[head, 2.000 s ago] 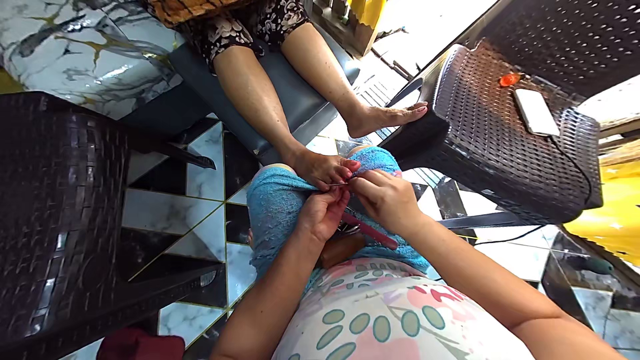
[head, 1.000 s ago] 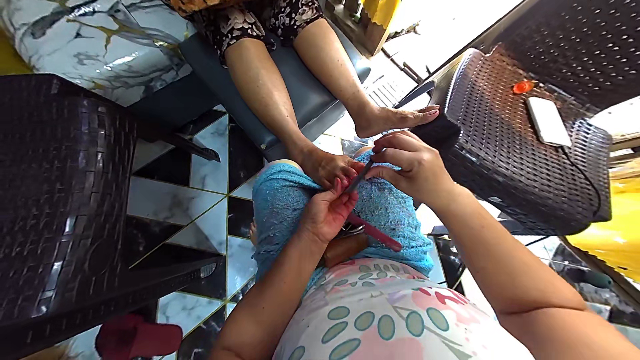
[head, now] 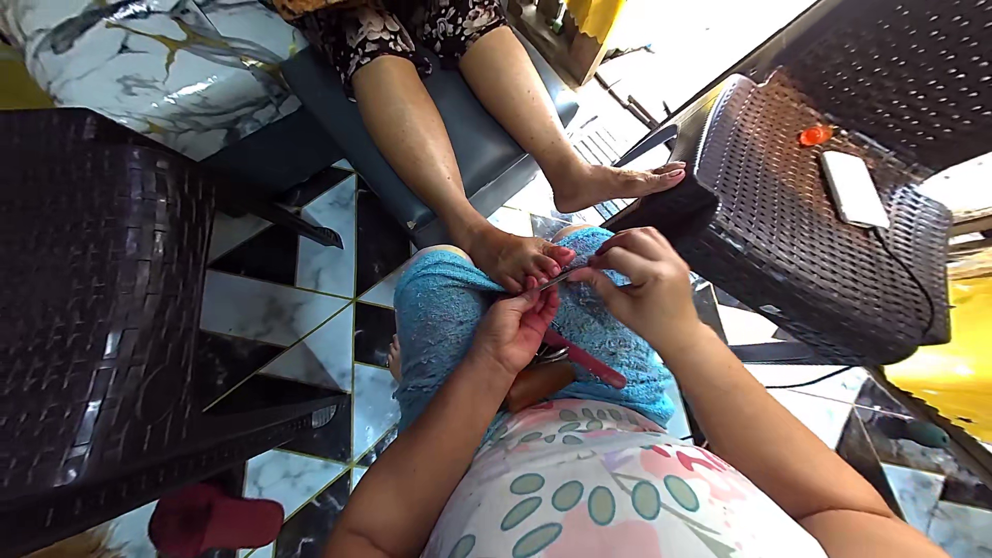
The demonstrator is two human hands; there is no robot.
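Another person's foot point(head: 508, 256) rests on the blue towel point(head: 446, 333) over my lap. My left hand point(head: 515, 325) is at its toes, fingertips near the tip of a thin metal tool point(head: 554, 280). My right hand point(head: 647, 283) holds that tool between thumb and fingers, beside the big toe. What kind of tool it is cannot be told. A dark red nail file point(head: 589, 363) lies on the towel below my hands, next to metal implements point(head: 550, 353) and a brown object point(head: 541, 384), partly hidden by my left wrist. The person's other foot point(head: 616, 184) is at the chair's edge.
A brown woven plastic chair point(head: 783, 225) at the right bears a white device point(head: 854, 188) with a black cable and a small orange item point(head: 815, 136). Another dark chair point(head: 93, 294) stands at the left. A grey padded seat point(head: 480, 124) is ahead; a red slipper point(head: 217, 521) lies on the tiles.
Two seconds ago both hands were close together at the toes. One second ago my right hand was raised further up with the dark, thin tool; now it is lower and the tool lies more level.
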